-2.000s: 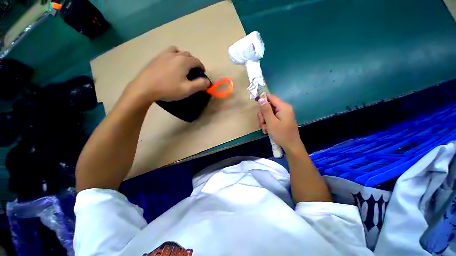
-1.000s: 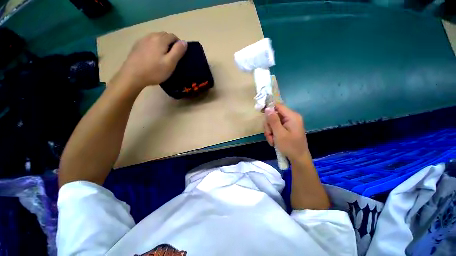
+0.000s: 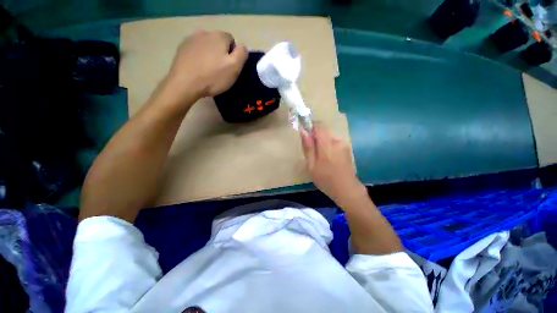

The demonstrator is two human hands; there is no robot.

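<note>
A black portable speaker (image 3: 249, 98) with orange-red symbols on its near side is on the cardboard work mat (image 3: 244, 168). My left hand (image 3: 211, 64) holds the speaker at its upper left side. My right hand (image 3: 330, 156) grips the handle of the padded hammer (image 3: 282, 66). The hammer's white wrapped head is over the speaker's right side. Whether it touches the speaker, I cannot tell. The orange strap is not visible on the speaker.
A dark heap of black covers (image 3: 46, 110) lies left of the mat. Several black speakers (image 3: 455, 17) stand at the upper right on the green bench (image 3: 440, 116). Blue crates (image 3: 446, 223) and grey-white cloth (image 3: 519, 269) are lower right. A plastic-lined bin (image 3: 46, 244) is lower left.
The speaker has turned so its symbols face me, and its orange loop is out of sight. The hammer has moved left over the speaker. The view has shifted, showing speakers at upper right.
</note>
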